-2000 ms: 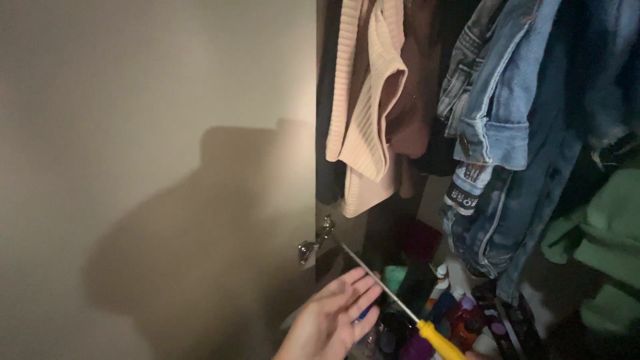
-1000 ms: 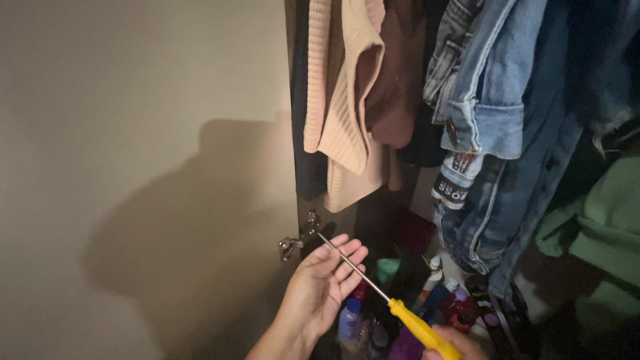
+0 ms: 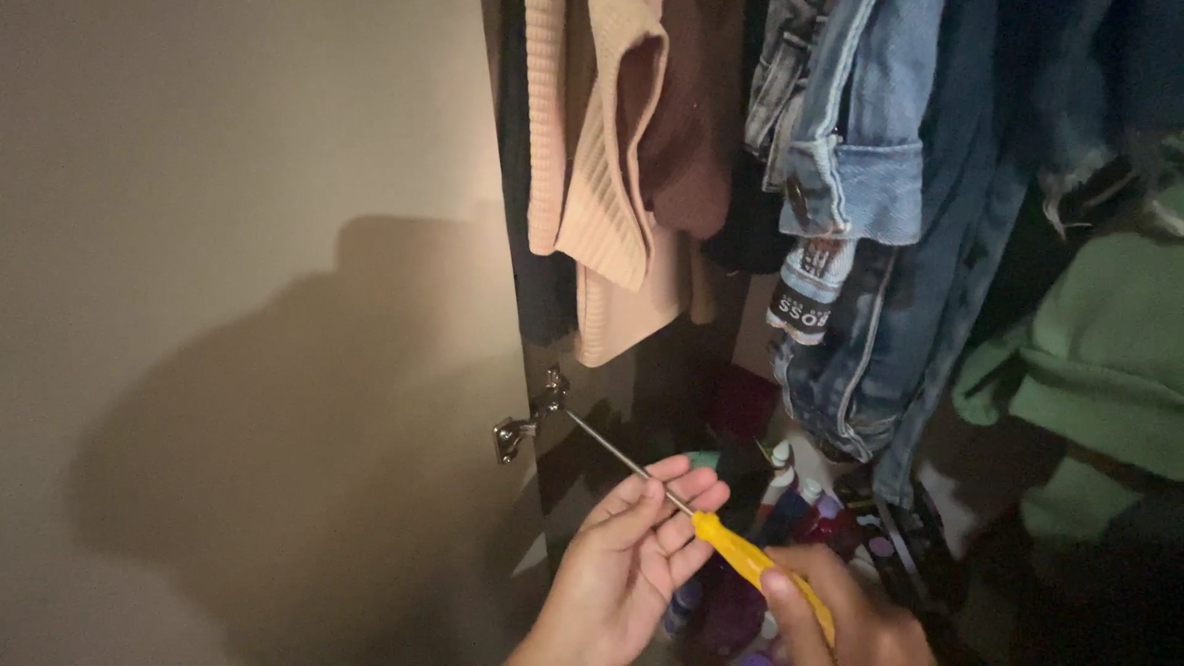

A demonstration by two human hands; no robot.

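Observation:
A screwdriver with a yellow handle [image 3: 740, 553] and a long metal shaft points up and left. My right hand [image 3: 846, 606] is closed around the handle. The shaft lies across the fingers of my left hand [image 3: 638, 555], with the thumb resting against it. The tip is at the metal cabinet hinge [image 3: 546, 407], which joins the pale door [image 3: 277, 277] to the dark side panel; whether it sits in a screw cannot be made out.
Peach ribbed clothing [image 3: 610, 185] hangs just above the hinge, with blue jeans [image 3: 860, 194] to its right. Green fabric [image 3: 1101, 361] is at the far right. Several bottles [image 3: 814, 509] stand low in the dark closet behind my hands.
My left thumb has come onto the shaft, where the hand was open beneath it before. More of my right hand shows on the handle. The tip remains near the hinge.

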